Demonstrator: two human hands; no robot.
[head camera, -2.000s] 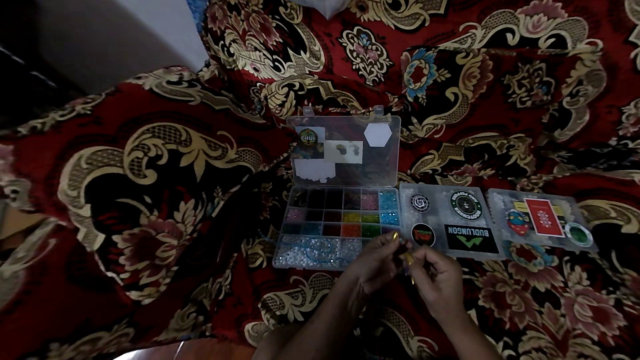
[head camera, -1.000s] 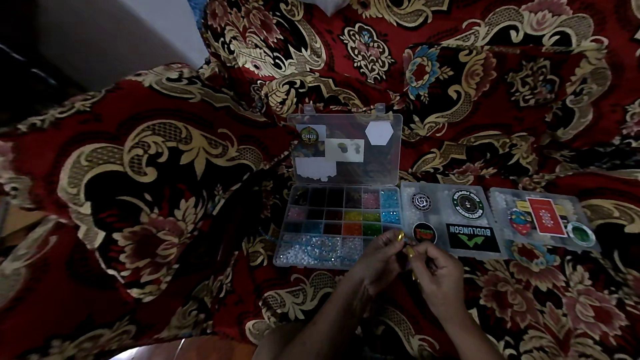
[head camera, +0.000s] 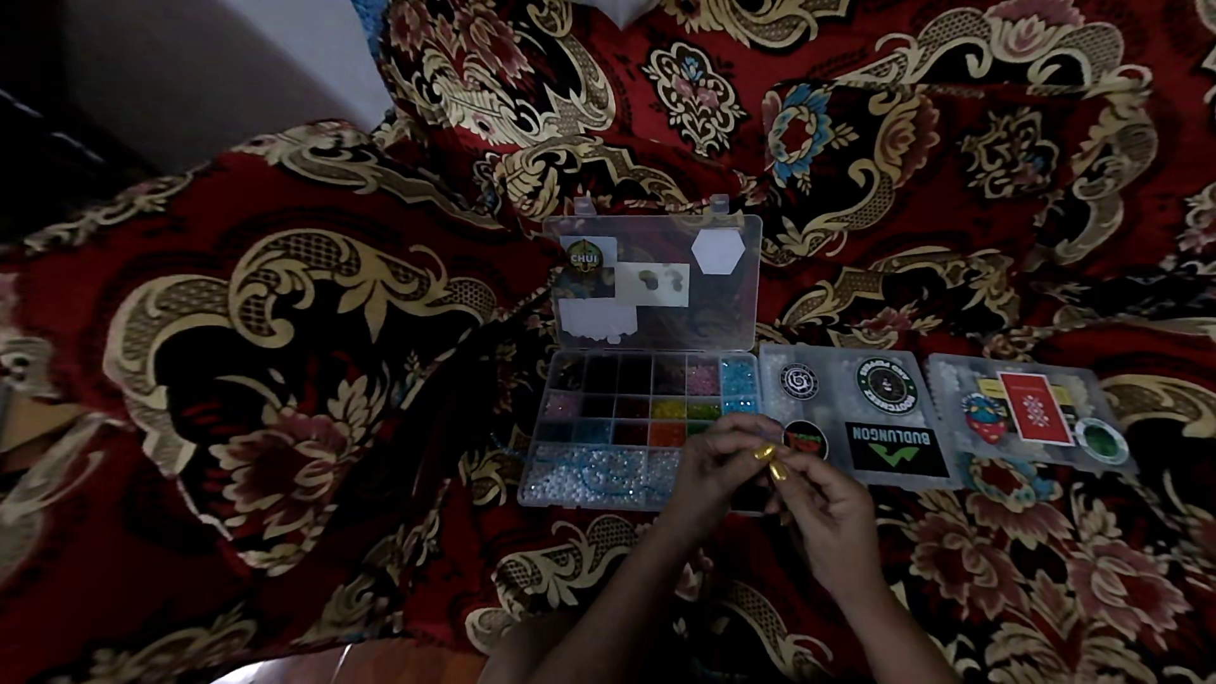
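Observation:
My left hand (head camera: 720, 467) and my right hand (head camera: 825, 503) meet fingertip to fingertip over the lower right corner of an open plastic bead organizer (head camera: 530, 475). Both thumbs have shiny gold-coloured nails. Whatever lies pinched between the fingertips is too small to make out. Clear and pale beads (head camera: 579, 475) fill the organizer's front row; pink beads (head camera: 703, 376), light blue beads (head camera: 738, 375), yellow beads (head camera: 669, 408) and orange beads (head camera: 666, 434) sit in the smaller compartments. A thin light blue strand (head camera: 608, 489) seems to lie across the front beads.
The organizer's raised clear lid (head camera: 665, 330) holds paper pieces and a sticker. Right of it lie a closed plastic case with round stickers (head camera: 836, 366) and another with a red card (head camera: 1040, 408). Red, black and gold floral fabric (head camera: 1026, 551) covers the seat and backrest.

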